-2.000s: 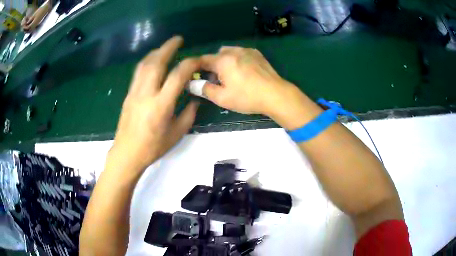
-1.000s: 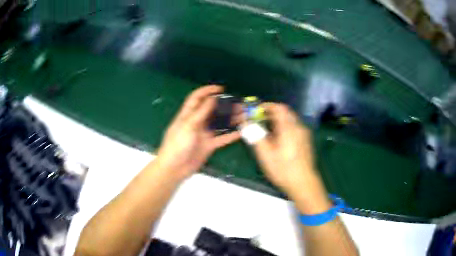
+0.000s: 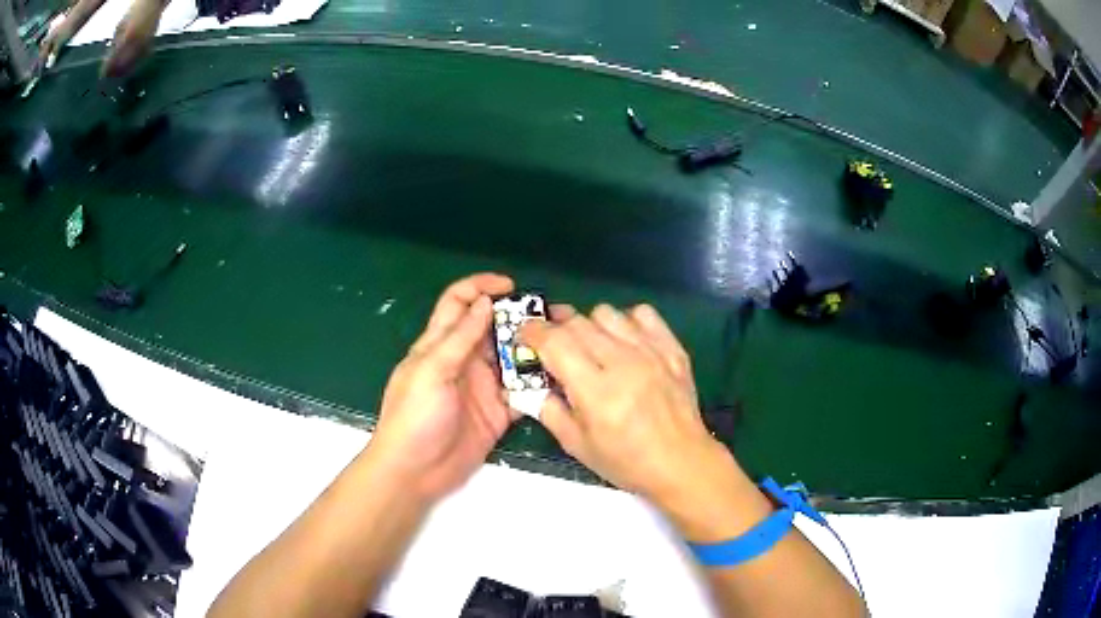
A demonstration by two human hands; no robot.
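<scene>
A small circuit board (image 3: 524, 350) with white, yellow and blue parts faces up between my hands, with a black edge around it that looks like an adapter housing. My left hand (image 3: 441, 392) holds it from the left side. My right hand (image 3: 622, 392) is on its right side, with fingertips on the board's parts and the white-wrapped thumb at its lower end. Black adapter housings (image 3: 497, 599) lie on the white sheet at the bottom edge, partly cut off.
The green belt (image 3: 362, 266) carries boards and corded parts, including a yellow-topped cluster (image 3: 867, 184) and another board (image 3: 823, 302). A heap of black housing parts (image 3: 85, 483) is at left. Another person's hand (image 3: 135, 39) shows at top left. The white sheet (image 3: 290, 483) lies nearest me.
One second ago the board and a black housing were apart, one in each hand; now they are together between both hands. The view has shifted, showing more of the belt.
</scene>
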